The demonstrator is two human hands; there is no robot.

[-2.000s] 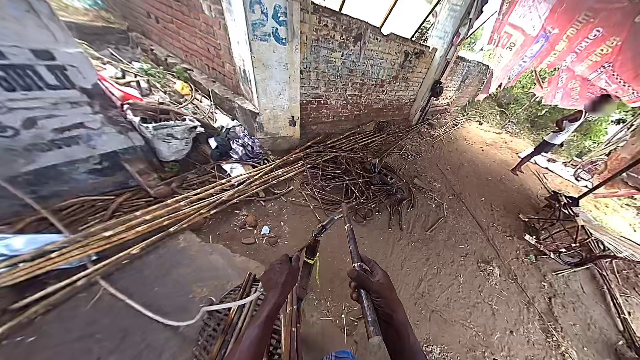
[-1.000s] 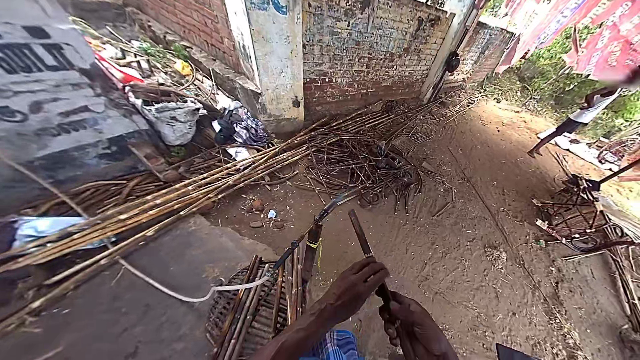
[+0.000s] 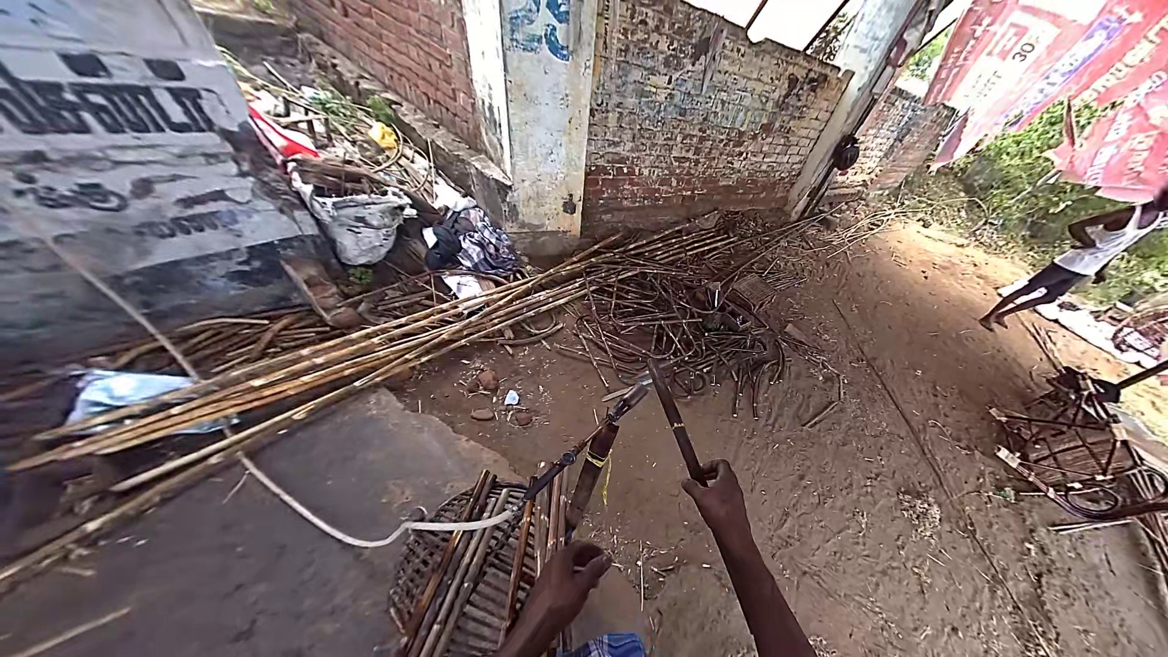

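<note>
My right hand (image 3: 718,497) grips the lower end of a short dark cane stick (image 3: 677,422), which slants up and left. Its top is close to the tip of a curved metal blade (image 3: 630,400); whether they touch I cannot tell. My left hand (image 3: 575,579) holds nothing, its fingers curled loosely, just below an upright wooden post (image 3: 591,465) with a yellow tie. Beside that post, a dark handle (image 3: 550,476) runs down from the blade. Cut cane pieces (image 3: 467,566) lie on a woven basket (image 3: 406,570) left of my left hand.
Long canes (image 3: 365,365) stretch across the left side over a concrete slab (image 3: 301,511). A white rope (image 3: 338,538) crosses the slab. Ahead lies a heap of bent canes (image 3: 693,328) by a brick wall (image 3: 703,137). A person (image 3: 1077,260) and a cane frame (image 3: 1068,438) are at right.
My left hand has let go of the stick and moved down and left. My right hand still holds the stick, now raised near the blade. The person at right has changed position.
</note>
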